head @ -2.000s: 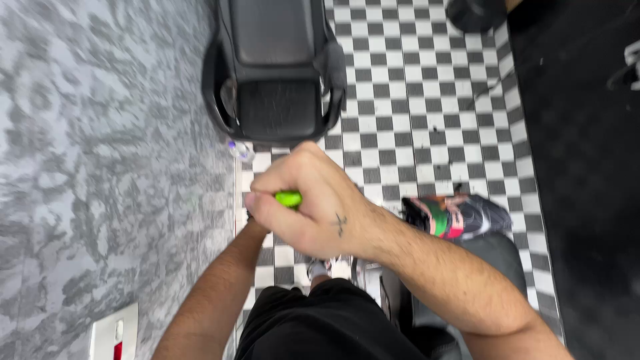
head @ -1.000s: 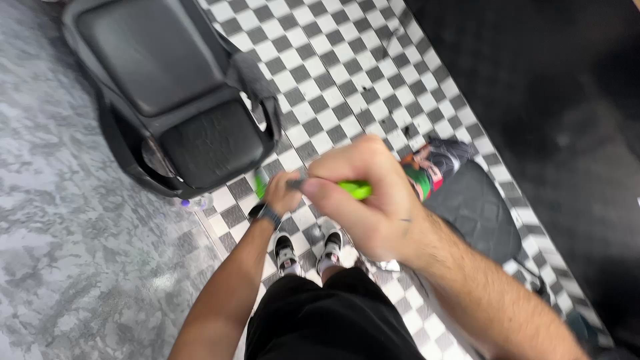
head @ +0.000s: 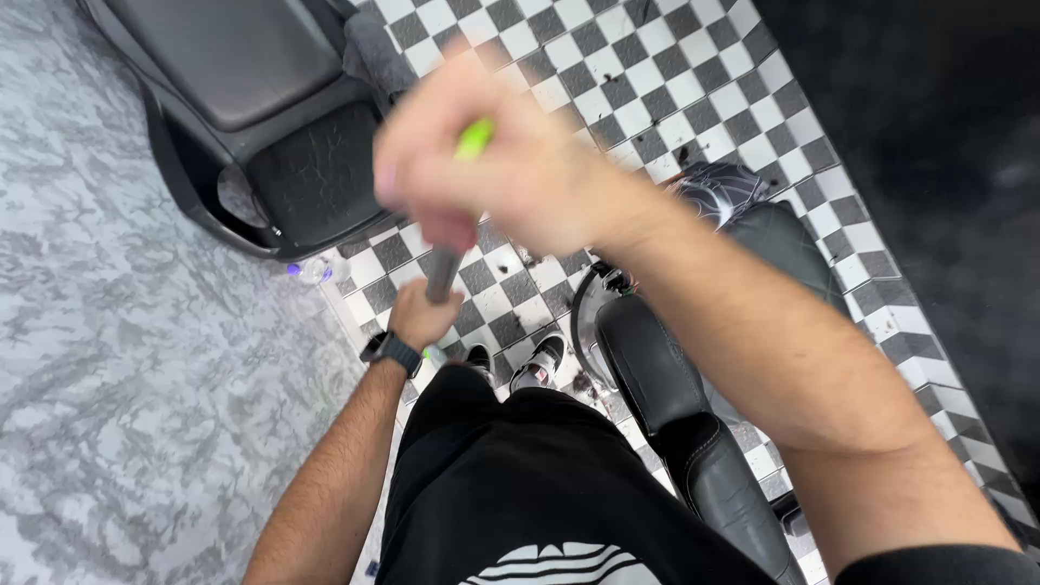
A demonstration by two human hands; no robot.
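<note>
My right hand [head: 487, 162], blurred by motion, is closed around a long handle [head: 444, 272] with a grey lower section and a bright green part showing between the fingers. Below it, my left hand [head: 422, 315], with a dark watch at the wrist, is at the lower end of the grey section; its fingers are curled there. A bit of green shows beside the left wrist. The far end of the handled thing cannot be made out, so its kind stays unclear.
A black salon chair [head: 317, 183] with a dark towel [head: 378, 57] stands upper left, a plastic bottle [head: 313, 270] below it by the marbled surface. Another black padded chair [head: 650, 366] is at right. Dark hair clippings [head: 581, 382] lie on the checkered floor [head: 520, 301].
The view has shifted and turned. My hands, together two seconds ago, are now apart along the handle, with more of its grey section showing. The right hand has moved up in view.
</note>
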